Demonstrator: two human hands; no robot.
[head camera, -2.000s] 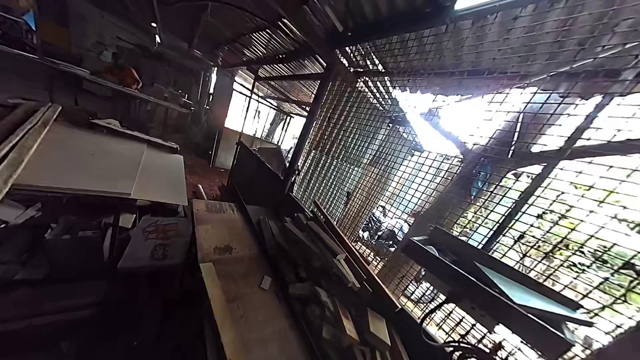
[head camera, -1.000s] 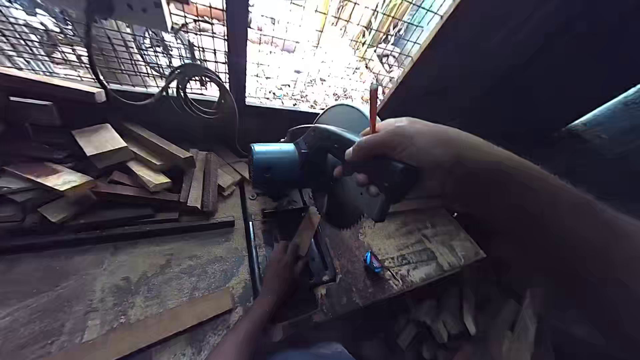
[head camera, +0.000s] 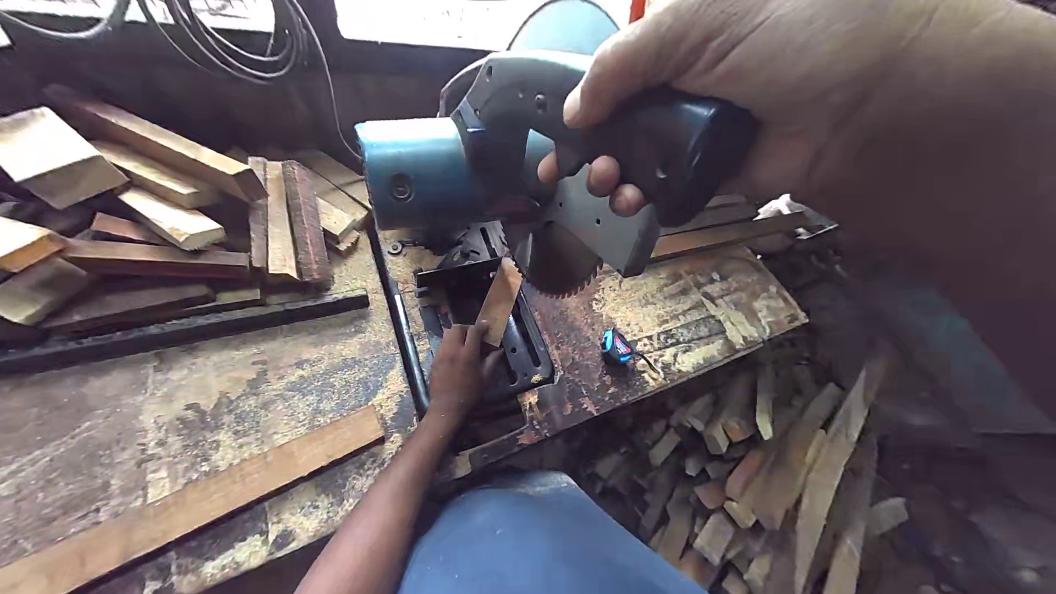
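Observation:
My right hand (head camera: 660, 107) is closed around the black handle of a miter saw (head camera: 421, 173) with a blue motor housing. Its toothed circular blade (head camera: 565, 260) hangs above the saw's base. Below and left of the blade, my left hand (head camera: 462, 363) grips a short wooden piece (head camera: 500, 304), whose far end lies near the dark metal fence (head camera: 458, 272). A blue tape measure (head camera: 615, 346) sits on the dusty bench to the right of the base. At the lower left lies a long wooden board (head camera: 206, 503).
Wood offcuts (head camera: 173, 186) are piled at the back left behind a dark rail (head camera: 190, 330). A coiled cable (head camera: 239, 41) hangs by the window. Many wood scraps (head camera: 742, 478) lie below the bench's right edge. Sawdust covers parts of the bench (head camera: 289, 404).
The view has swung from the workshop to the bench and come closer to the saw. Both hands, absent two seconds ago, show a second ago on the saw handle and wooden piece, as now.

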